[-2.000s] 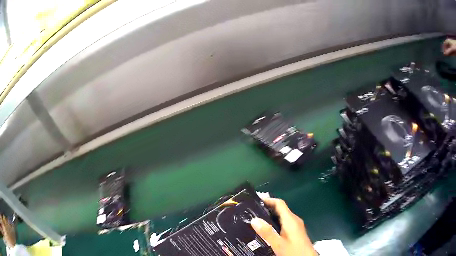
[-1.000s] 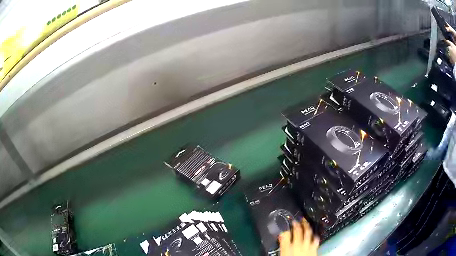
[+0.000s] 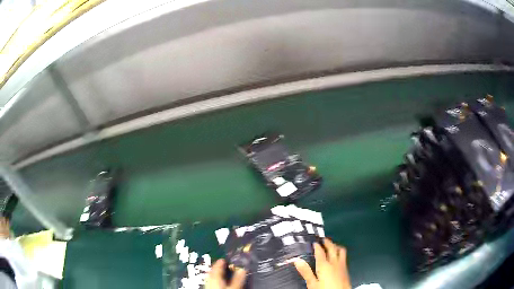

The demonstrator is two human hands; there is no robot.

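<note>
Several black retail boxes (image 3: 265, 248) lie overlapped at the near bench edge, text side up, with a fan of white labels or tabs along their far and right edges. My left hand (image 3: 224, 276) is at their near left side, cut off by the bottom edge of the picture. My right hand (image 3: 327, 266) is on their right side, thumb over the top and fingers at the edge. Both hands grip the boxes from opposite sides. The picture is blurred, so exact finger contact is hard to tell.
A single black box (image 3: 282, 168) lies beyond on the green surface, another (image 3: 99, 198) farther left. Tall stacked boxes (image 3: 451, 192) stand at the right. White scraps (image 3: 194, 265) lie left of the work. Another person's hand (image 3: 4, 227) and paper (image 3: 42, 248) are at far left.
My right hand has moved left from a box beside the stack to the overlapped boxes. That box no longer shows there. My left hand has come into view. The camera view has swung left.
</note>
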